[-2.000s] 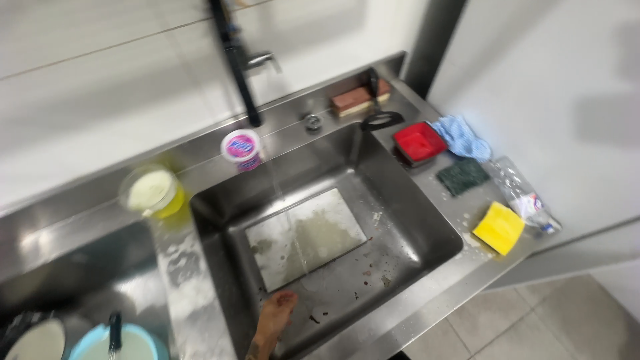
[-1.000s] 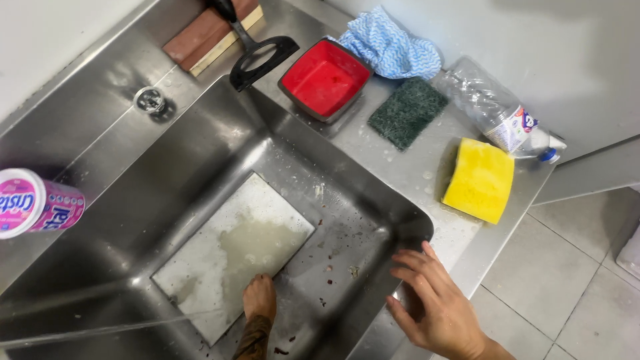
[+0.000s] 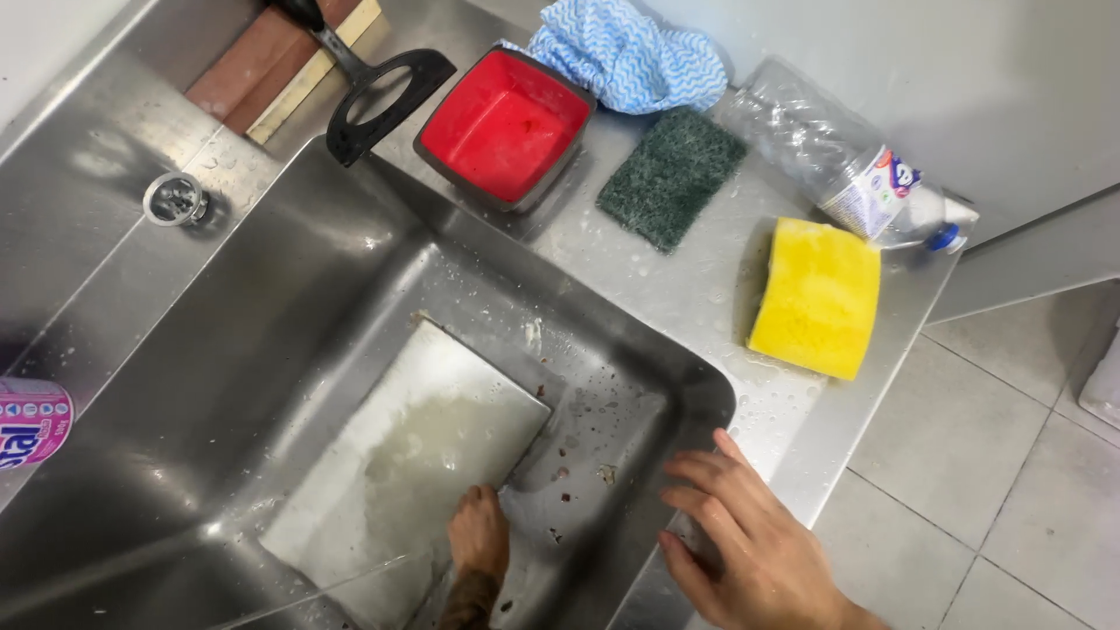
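Note:
A flat whitish rectangular tray (image 3: 437, 385) with murky water on it lies on the bottom of the stainless steel sink (image 3: 350, 245). My left hand (image 3: 479, 534) is closed on the tray's near edge; its fingertips are partly hidden. A thin stream of water falls at the lower left. Over the sink's right rim, my right hand (image 3: 744, 534) is spread with nothing in it. Nearest to it on the counter is a yellow sponge (image 3: 815, 297), and beyond that lie a dark green scouring pad (image 3: 672, 179) and a clear plastic bottle (image 3: 822, 149) with a blue cap.
A red square bowl (image 3: 507, 127) stands at the sink's back corner beside a blue-and-white cloth (image 3: 626, 57). Left of it rest a black-handled scraper (image 3: 385, 96) and a brown block (image 3: 271, 61). A metal strainer (image 3: 175, 199) and a pink tub (image 3: 33, 423) are on the left ledge.
My right hand, out of view two seconds ago, has come in at the sink's right rim. My left hand stays at the tray's edge. The view has moved much closer to the sink.

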